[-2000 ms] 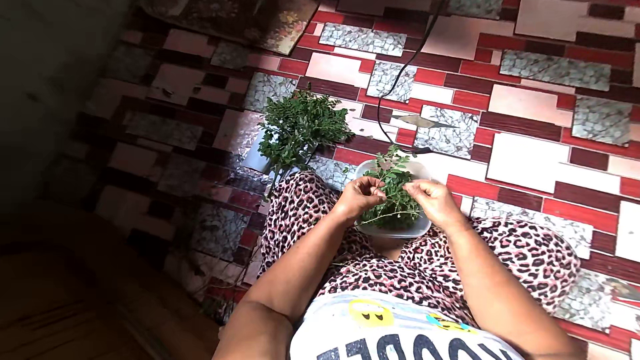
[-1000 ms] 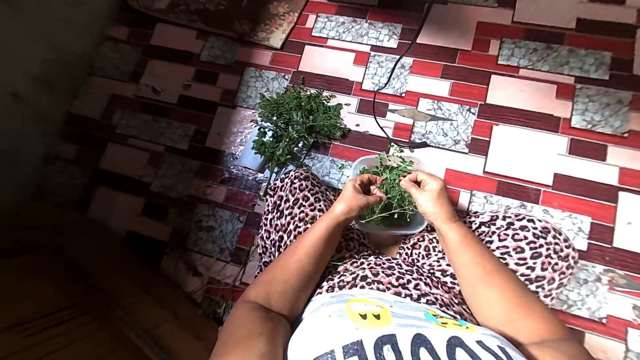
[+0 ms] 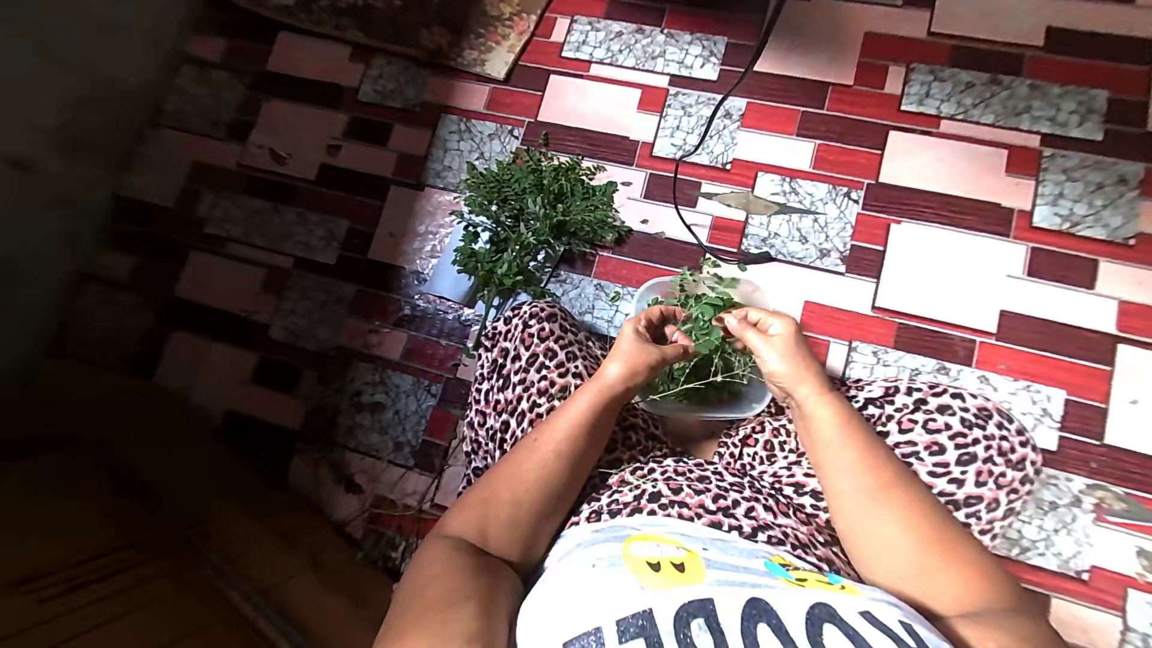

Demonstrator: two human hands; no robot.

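Note:
My left hand [image 3: 650,346] is closed on a thin green leafy sprig [image 3: 709,315], its stem reaching down to the lower left. Thumb and fingertips of my right hand [image 3: 772,346] pinch the leaves of that sprig from the other side. Both hands are over a translucent plastic container [image 3: 711,411], which sits on the floor between my legs and holds a heap of green leaves [image 3: 711,387]. To the left of the container lies a big bunch of leafy stems [image 3: 544,216], partly over a pale, smooth object [image 3: 453,270] that I cannot identify.
A black cable [image 3: 677,184] curves over the patterned floor [image 3: 945,270] and ends just beyond the container. A floral mat [image 3: 432,31] lies at the top left. Stem scraps [image 3: 382,504] are scattered in shadow at the lower left, near a brown wooden surface [image 3: 117,531].
Over the container, both hands stay close together while the fingers shift slightly on the sprig. The large bunch has not moved.

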